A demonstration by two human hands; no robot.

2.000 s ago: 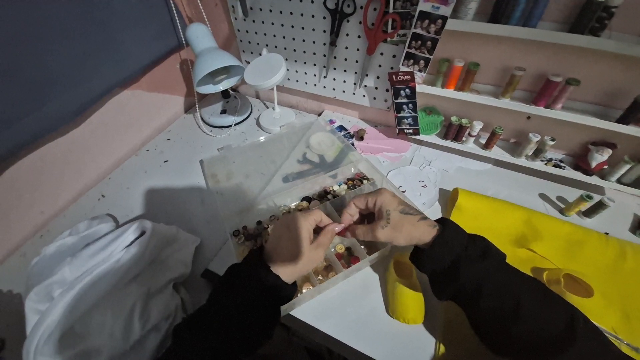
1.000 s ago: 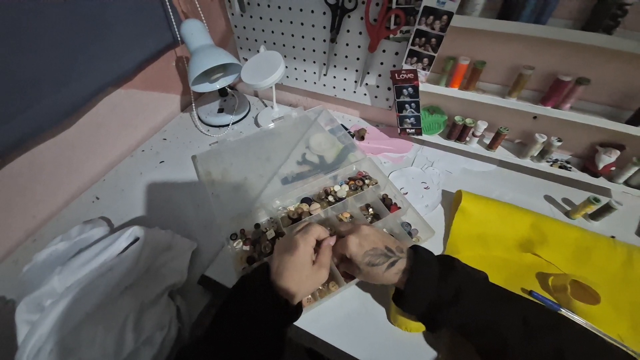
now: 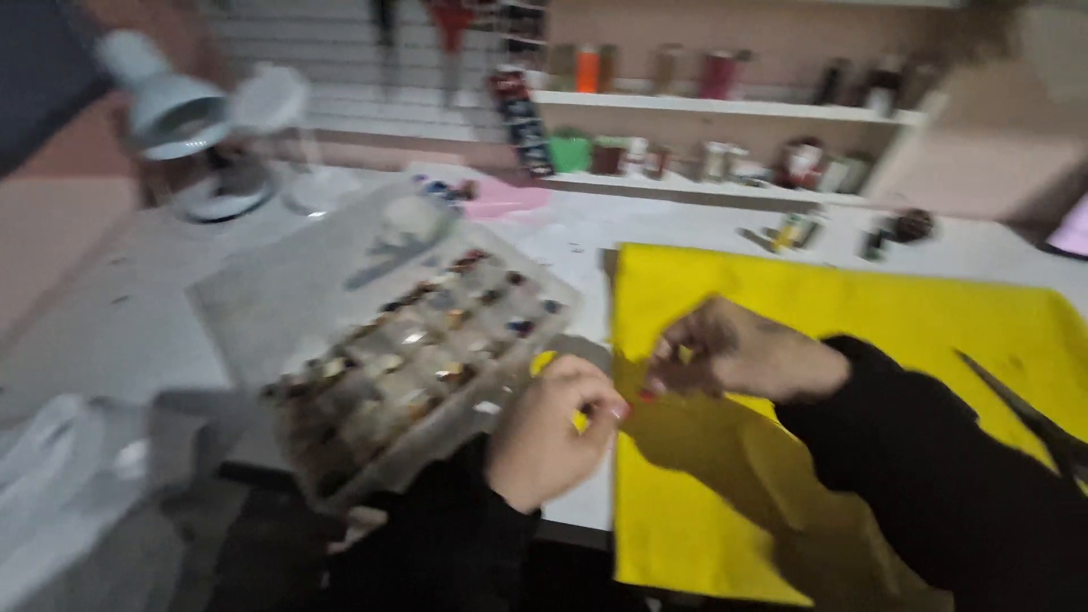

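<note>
Everything is blurred in the head view. My left hand (image 3: 557, 425) hovers at the near right corner of a clear plastic compartment box (image 3: 510, 374), thumb and forefinger pinched; whether something small sits between them cannot be told. Over a yellow fabric sheet (image 3: 816, 297) my right hand (image 3: 722, 353) is held with thumb and fingertips close together, near the left hand's fingertips but apart from them. Anything in its pinch is too blurred to see. The box lies with its lid raised toward the back left, and small buttons fill several compartments.
Scissors (image 3: 1020, 412) lie on the fabric at the right. White cloth (image 3: 76, 501) is bunched at the near left. A desk lamp (image 3: 178, 119) and a round white stand (image 3: 272, 98) are at the back left. Shelves with thread spools (image 3: 718, 75) line the back wall, beside hanging red-handled scissors (image 3: 450, 25).
Both hands have moved right, from above the button box to its right corner and the yellow fabric, and have come apart. The view has swung to the right.
</note>
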